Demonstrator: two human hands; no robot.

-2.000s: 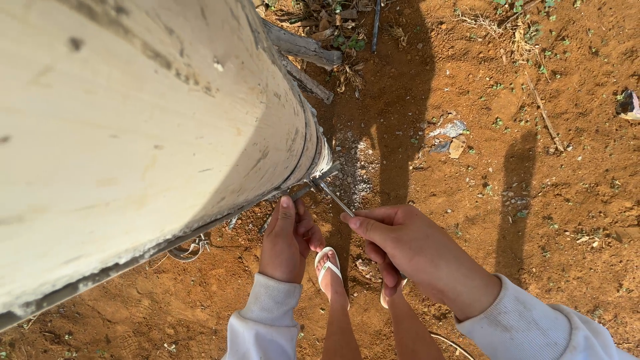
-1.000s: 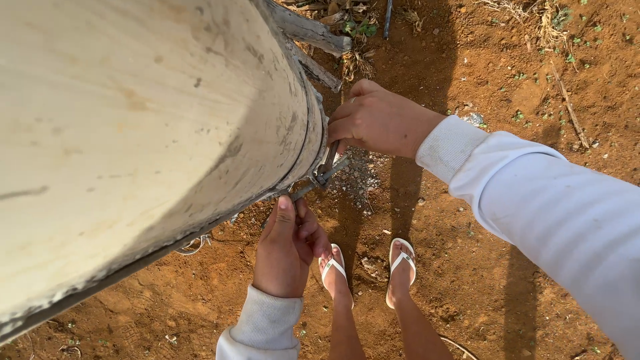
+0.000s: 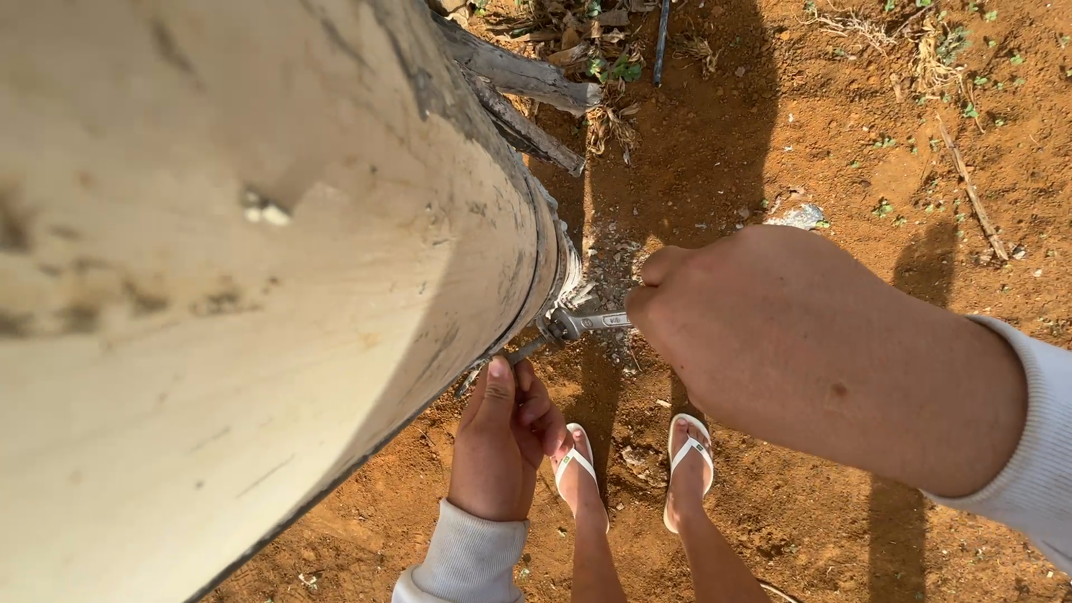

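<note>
A large cream-coloured rounded body with a scuffed surface (image 3: 335,276) fills the left side. At its lower rim sits a small metal bolt fitting (image 3: 555,327). The open end of a steel wrench (image 3: 599,321) is on that fitting, and my right hand (image 3: 754,335) is closed around the wrench's other end, which it hides. My left hand (image 3: 507,427) pinches a thin grey metal piece (image 3: 526,349) between thumb and fingers, just below and left of the fitting. What kind of piece it is, I cannot tell.
My feet in white flip-flops (image 3: 690,461) stand on reddish soil below my hands. Cut grey branches (image 3: 536,71) jut out beside the rounded body at the top. A dark thin rod (image 3: 662,42), a dry stick (image 3: 971,188) and pale debris (image 3: 800,217) lie on the ground.
My right hand has moved from close against the rim out to the right, with the wrench now plainly showing between hand and fitting. My left hand keeps its place by the rim.
</note>
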